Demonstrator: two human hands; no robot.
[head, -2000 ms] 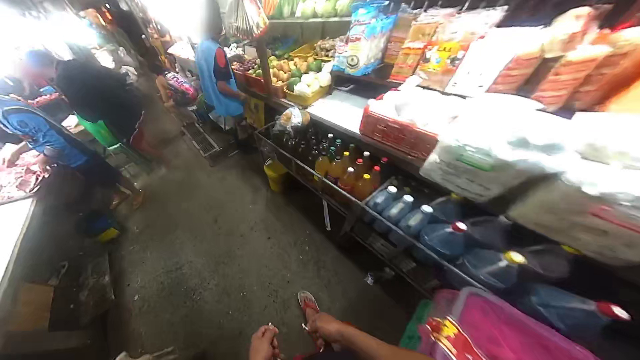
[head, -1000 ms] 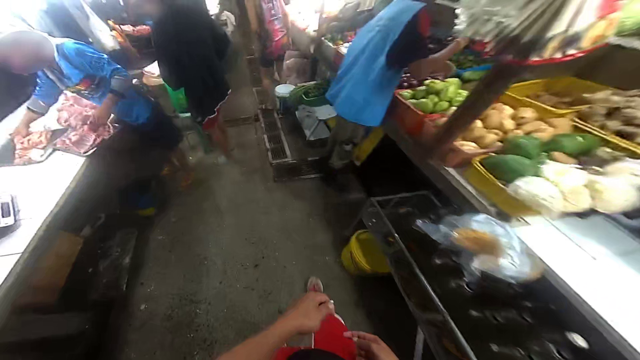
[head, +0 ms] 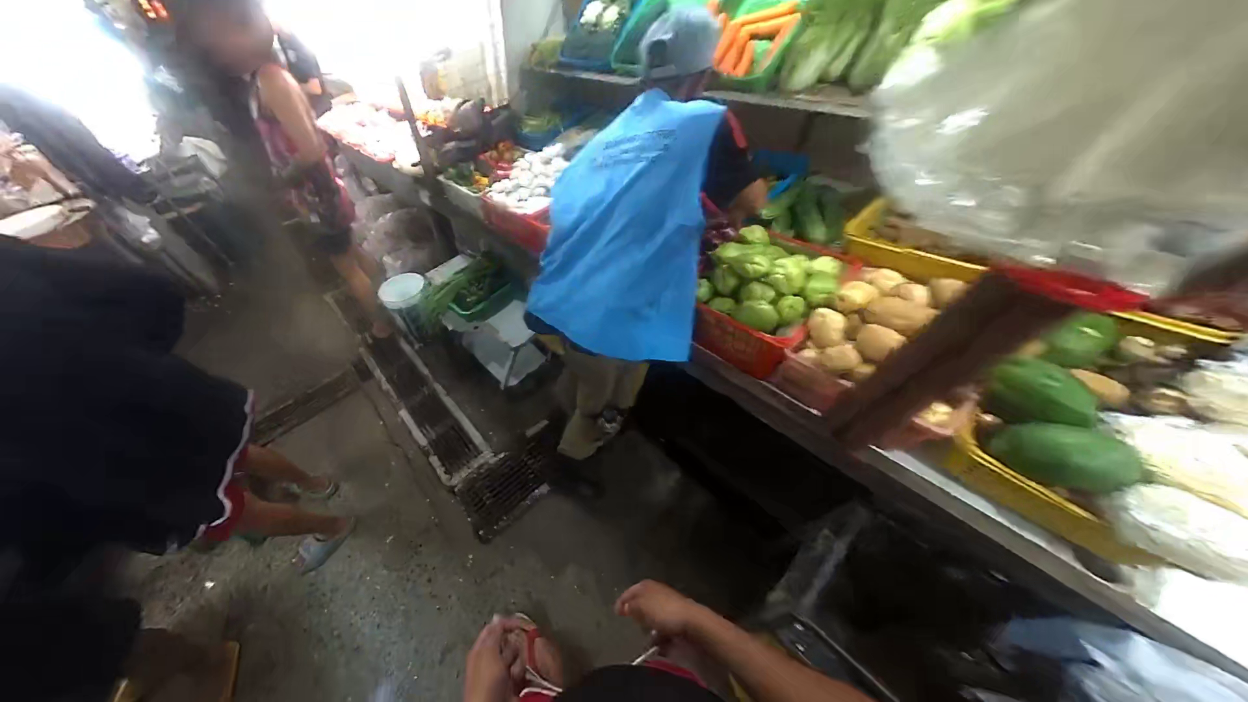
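Note:
My left hand is low in the view with its fingers curled, beside my foot in a red-strapped flip-flop. To its right, my right hand hangs in front of my body, fingers bent, near a white cord at my red clothing. Nothing is plainly seen in either hand, but the insides of both are hidden. Right of my hands is the produce stall, with green chayotes in a red crate, brown potato-like produce, and green papayas in a yellow crate.
A person in a blue vest leans over the stall ahead. A person in dark clothing is close at left, another farther up the aisle. A floor grate, white bucket and slanted wooden post stand nearby.
The view has moved up the aisle toward the vegetable stall and the person in the blue vest. The bottles seen at right two seconds ago are out of view.

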